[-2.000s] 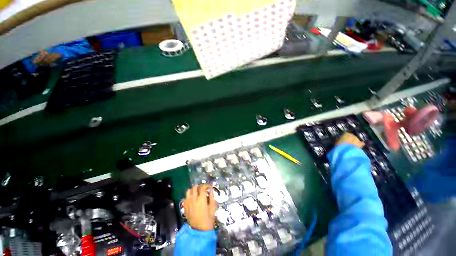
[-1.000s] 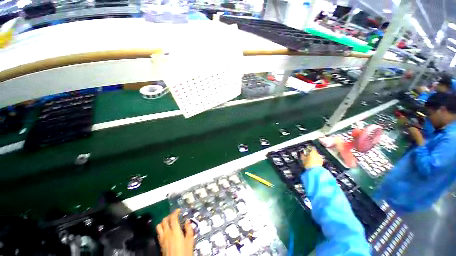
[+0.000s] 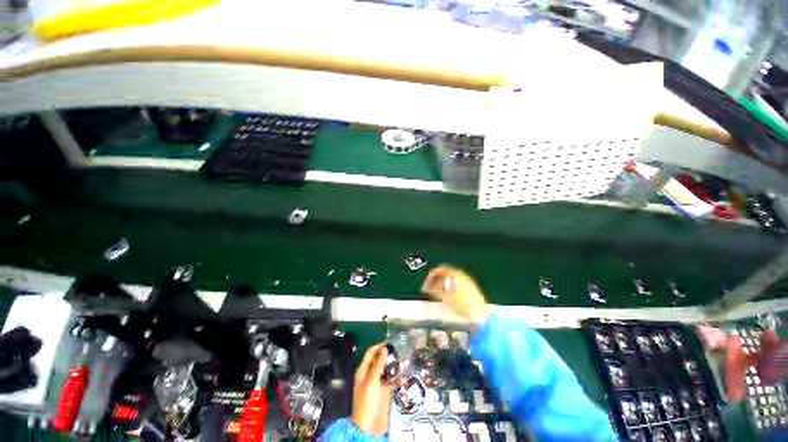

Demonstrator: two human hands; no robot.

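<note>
My left hand [image 3: 371, 388] is at the left edge of the clear blister tray [image 3: 429, 426], with a small dark round unit [image 3: 390, 364] between its fingertips. A shiny unit [image 3: 410, 394] lies over the tray beside it. My right hand [image 3: 455, 293] is blurred, fingers curled, above the pale near rail of the belt; whether it holds something cannot be told. My right sleeve covers part of the clear tray. The black blister tray [image 3: 635, 375] with shiny units is at the right.
Small units [image 3: 359, 277] are spaced along the green belt [image 3: 484, 246]. Fixtures with red clamp handles [image 3: 254, 416] stand at left. A dotted sheet [image 3: 553, 164] hangs from the shelf [image 3: 285, 91]. Stacked black trays [image 3: 263, 148] and a white roll [image 3: 399, 141] are across the belt.
My right hand has left the black tray and moved left to the belt's near rail. My left hand stays at the clear tray. The view has turned left; the neighbouring worker is out of view.
</note>
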